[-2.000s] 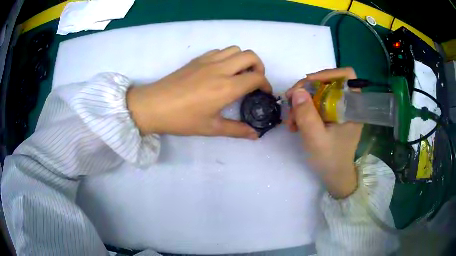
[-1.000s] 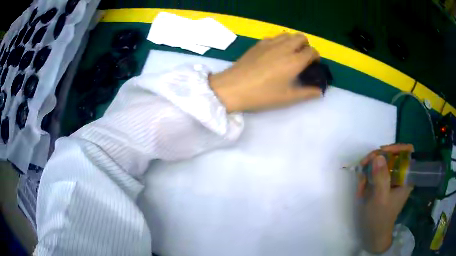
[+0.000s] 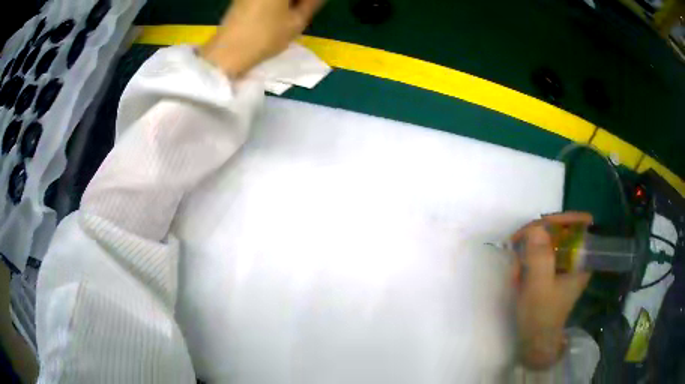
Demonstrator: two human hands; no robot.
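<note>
My right hand (image 3: 544, 292), slightly blurred, holds the clear dispensing syringe (image 3: 610, 253) with its yellow-amber band at the right edge of the white foam pad (image 3: 353, 225). The thin needle (image 3: 494, 245) points left over the pad. My left hand (image 3: 255, 34) is at the top edge, over the yellow stripe and beside the white wiping paper (image 3: 300, 67). Its fingers are cut off by the edge, so I cannot tell whether it holds anything. A black round case (image 3: 372, 9) lies beyond the stripe, right of my left hand.
A whitish tray (image 3: 56, 180) with rows of dark round parts is at far left. More dark round parts (image 3: 547, 84) lie beyond the yellow stripe (image 3: 451, 82). The black controller with a red light (image 3: 639, 193), the air hose (image 3: 617, 176) and cables are at right.
My left hand has moved from the black case on the pad, up and left past the pad's far edge. My right hand still holds the syringe, now away from the case. The view has shifted.
</note>
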